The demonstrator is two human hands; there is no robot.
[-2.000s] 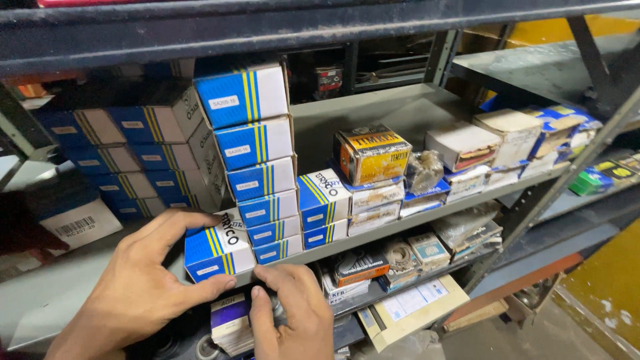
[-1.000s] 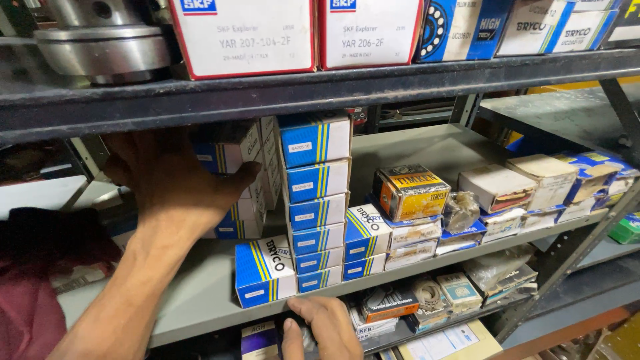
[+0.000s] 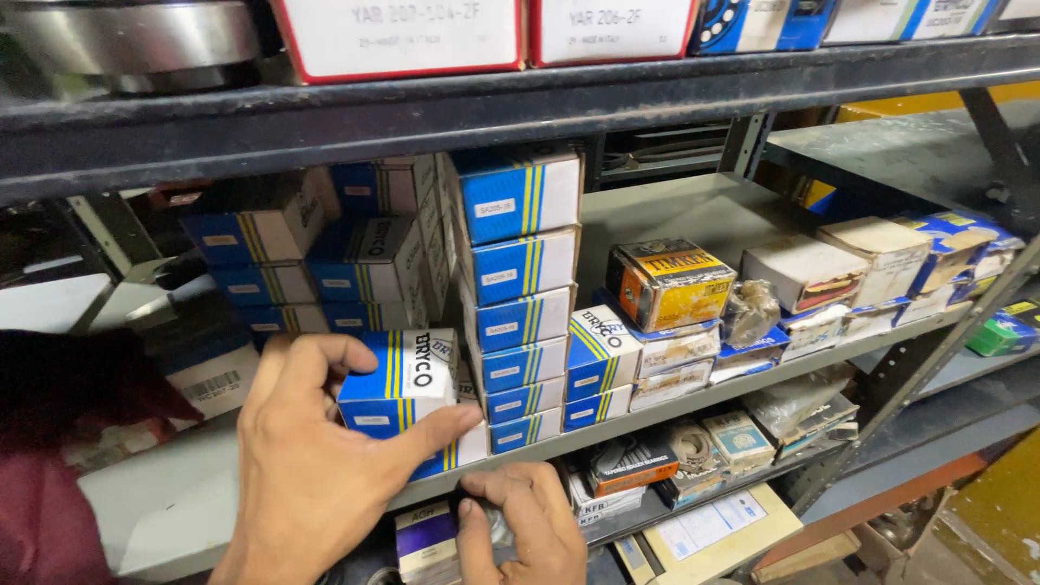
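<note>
My left hand (image 3: 325, 455) grips a blue, white and yellow Bryco bearing box (image 3: 398, 378), thumb on its white end and fingers over its far side. That box rests on or just over another Bryco box (image 3: 463, 451) at the shelf's front edge. Immediately right rises a tall stack of like boxes (image 3: 520, 325). More Bryco boxes (image 3: 268, 284) stand behind, in shadow. My right hand (image 3: 524, 520), fingers curled, is at the shelf's front edge, close to a purple and white box (image 3: 426, 540) below; whether it holds anything is not clear.
A dark metal shelf beam (image 3: 520, 114) crosses above, carrying red-edged white boxes (image 3: 406, 36). Farther right on the grey shelf (image 3: 845, 345) are a Timken box (image 3: 670, 284) and several worn boxes. Bearing boxes (image 3: 630, 463) fill the lower shelf. A dark red cloth (image 3: 49, 487) lies at left.
My left hand has come forward from the rear stacks and grips a Bryco box above the front one. That front box stood without another on top one second ago.
</note>
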